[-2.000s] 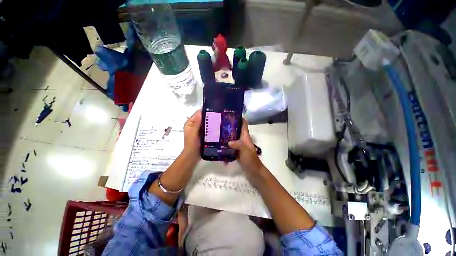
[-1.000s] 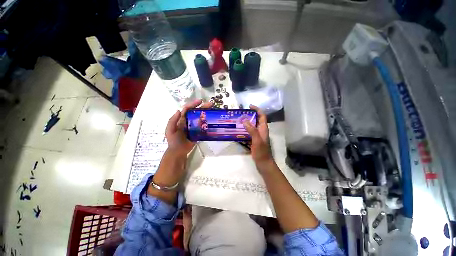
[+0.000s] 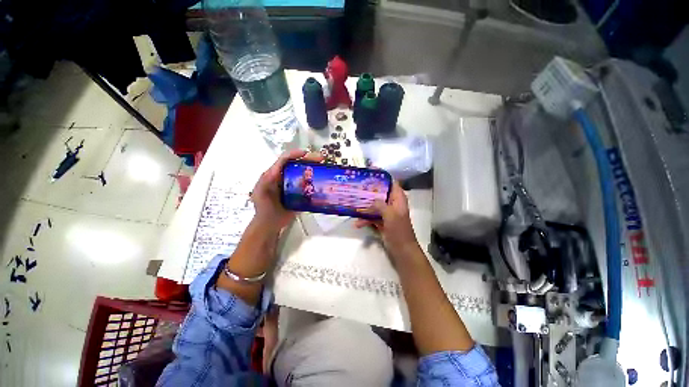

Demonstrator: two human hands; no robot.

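Note:
A smartphone (image 3: 337, 189) is held sideways above the white tabletop, its screen bright with purple, pink and blue. My left hand (image 3: 270, 193) grips its left end, fingers behind and along the top edge. My right hand (image 3: 396, 215) grips its right end, with the thumb near the lower right of the screen. Small brass and dark metal buttons (image 3: 337, 145) lie loose just beyond the phone; the phone may hide some of them.
Dark green thread cones (image 3: 388, 106), a red cone (image 3: 337, 82) and a large water bottle (image 3: 262, 91) stand at the back. A clear packet (image 3: 404, 156) lies right of the buttons. A handwritten sheet (image 3: 219, 219) lies left. The button machine (image 3: 642, 227) fills the right; a red basket (image 3: 125, 340) sits lower left.
Two seconds ago the phone was upright in both hands; it was turned sideways by one second ago. Since then it has tilted slightly, the screen picture has changed, and the right thumb has moved lower.

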